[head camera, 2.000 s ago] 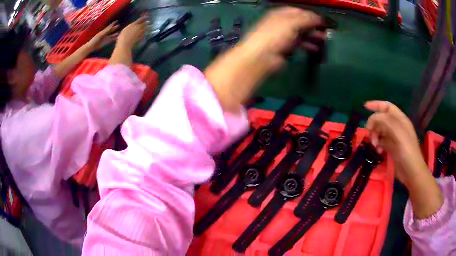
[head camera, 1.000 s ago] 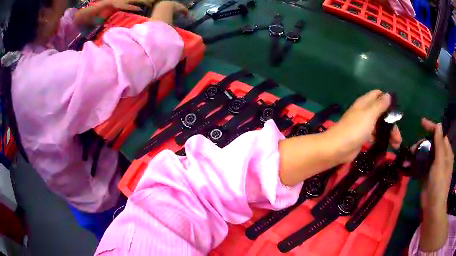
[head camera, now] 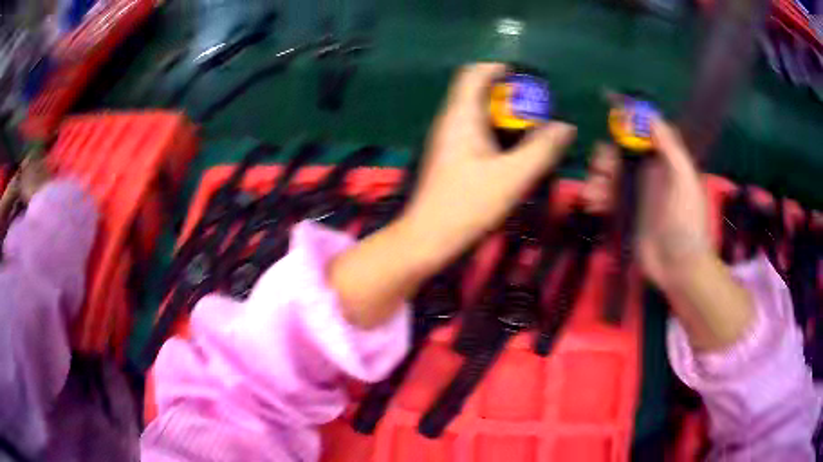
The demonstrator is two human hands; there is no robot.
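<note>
My left hand (head camera: 478, 171) grips a smartwatch (head camera: 521, 101) by its case, between thumb and fingers. Its round face is lit blue and yellow. My right hand (head camera: 663, 194) holds a second smartwatch (head camera: 633, 123), also lit blue and yellow, with its dark strap hanging down. Both watches are held up above the far edge of a red tray (head camera: 591, 383). Several black watches (head camera: 516, 307) lie in rows across the tray, blurred, with straps slanting toward me. The front right compartments show bare red.
Another red tray (head camera: 113, 180) stands at the left beside a person's pink sleeve (head camera: 45, 235). A further tray (head camera: 717, 194) with dark watches is at the right. Blurred dark watches (head camera: 235, 59) lie on the green bench (head camera: 406, 45). A slanting dark post (head camera: 726, 72) stands at the upper right.
The view has swung, so the tray sits further left and my hands nearer the middle. Both hands have drawn up and the watch faces now show lit dials. The co-worker shows less at the left.
</note>
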